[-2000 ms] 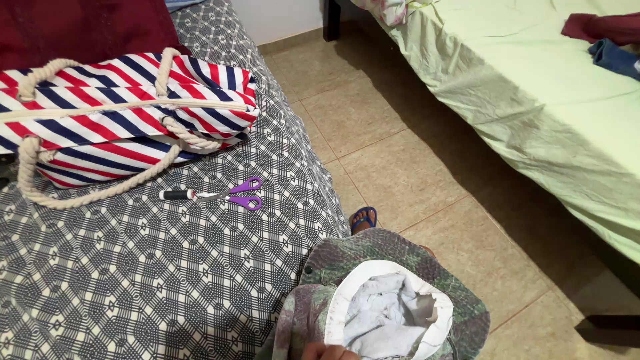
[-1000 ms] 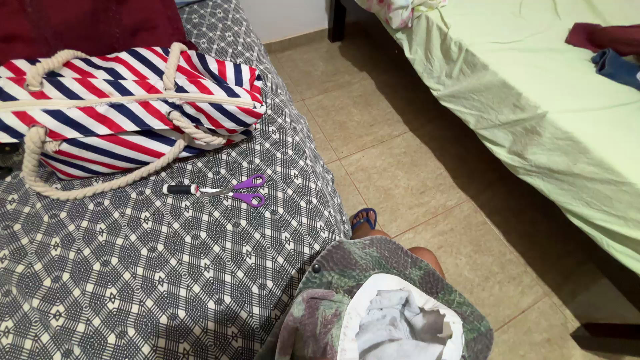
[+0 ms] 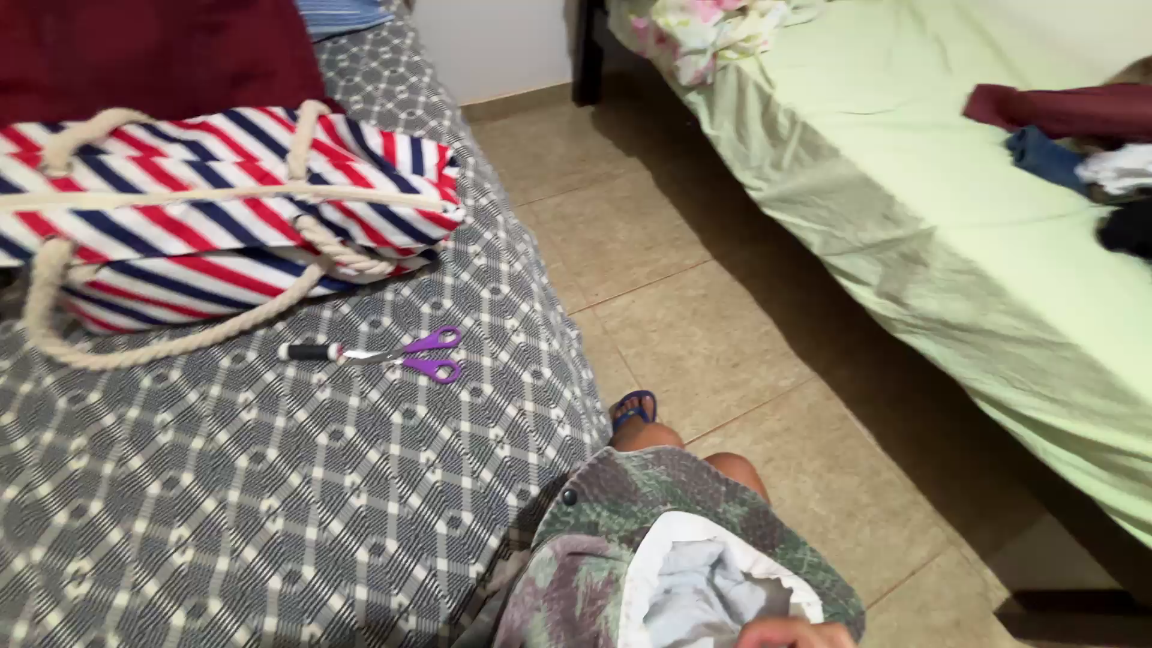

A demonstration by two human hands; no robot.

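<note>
A camouflage-print cloth hat (image 3: 576,576) with a dark snap on its brim lies at the lower middle over my lap, its white inner band and pale lining (image 3: 697,576) facing up. Over the lower right of the lining are the fingers of my right hand (image 3: 796,633), cut off by the frame's bottom edge; whether they grip the cloth is hidden. My left hand is out of view. Purple-handled scissors (image 3: 432,355) rest on the patterned bedspread (image 3: 360,504), their blades beside a spool of black thread (image 3: 310,352).
A striped bag with rope handles (image 3: 198,216) and a dark red cloth (image 3: 162,54) lie on the bed at left. At right stands another bed with a pale green sheet (image 3: 900,135) and several clothes (image 3: 1071,112). Tiled floor (image 3: 666,324) runs between, with a sandaled foot (image 3: 634,409).
Two seconds ago fingers showed at the lower left of the white band; one second ago none showed. Now fingers are over the lower right of the lining. The scissors and spool have stayed put.
</note>
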